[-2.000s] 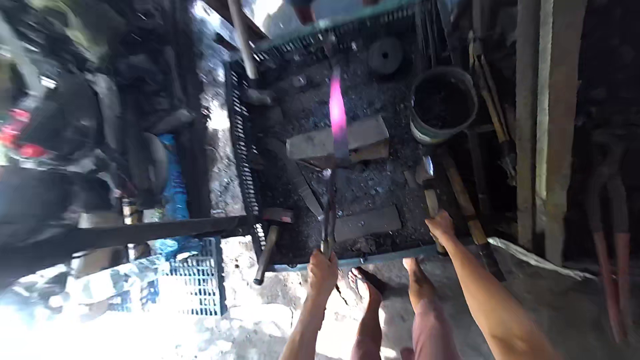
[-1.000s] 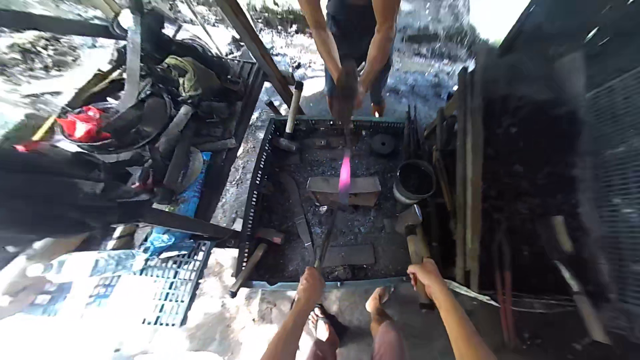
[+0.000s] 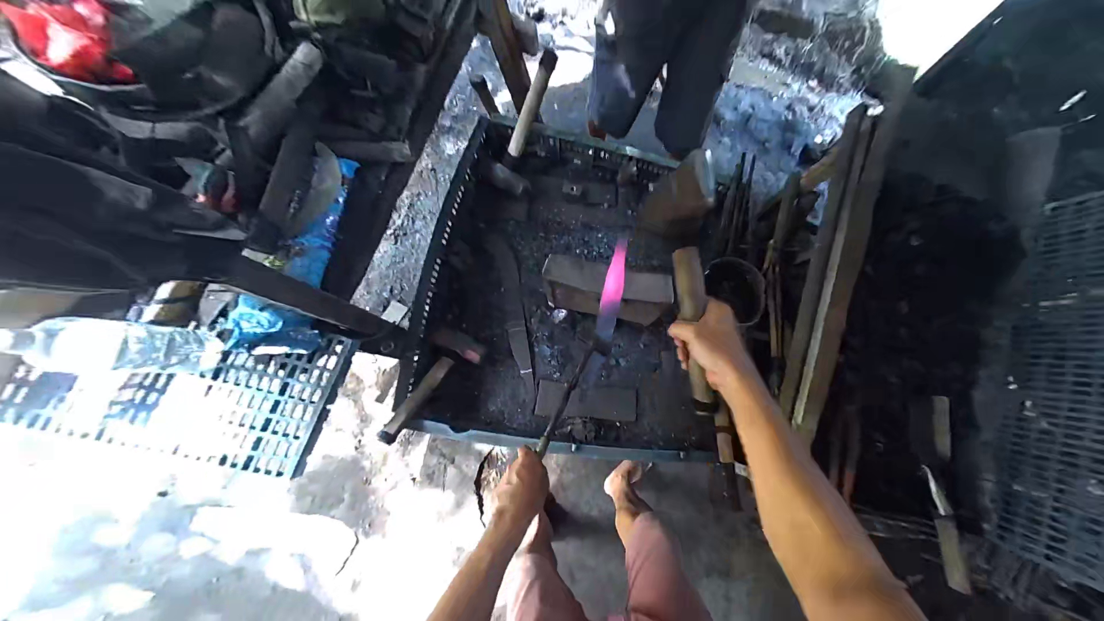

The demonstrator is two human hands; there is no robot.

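My left hand (image 3: 521,485) is closed round the lower end of dark metal tongs (image 3: 565,401), just past the crate's near edge. At their far end a blade-shaped metal piece (image 3: 614,280) glows pink over a rectangular steel anvil block (image 3: 578,285). My right hand (image 3: 716,345) grips the wooden handle of a hammer (image 3: 681,203), whose big head is raised above and right of the block. How the tongs' jaws hold the glowing piece is too small to make out.
A black plastic crate (image 3: 440,237) surrounds the block. Two more hammers (image 3: 418,398) (image 3: 528,108) lean at its left side. A dark bucket (image 3: 735,289) and wooden beams (image 3: 832,285) stand right. Another person's legs (image 3: 668,65) are beyond the far edge.
My right hand has lifted the hammer from the crate's near right side to above the block. The other person's hands and hammer, over the glowing piece a second ago, are out of view.
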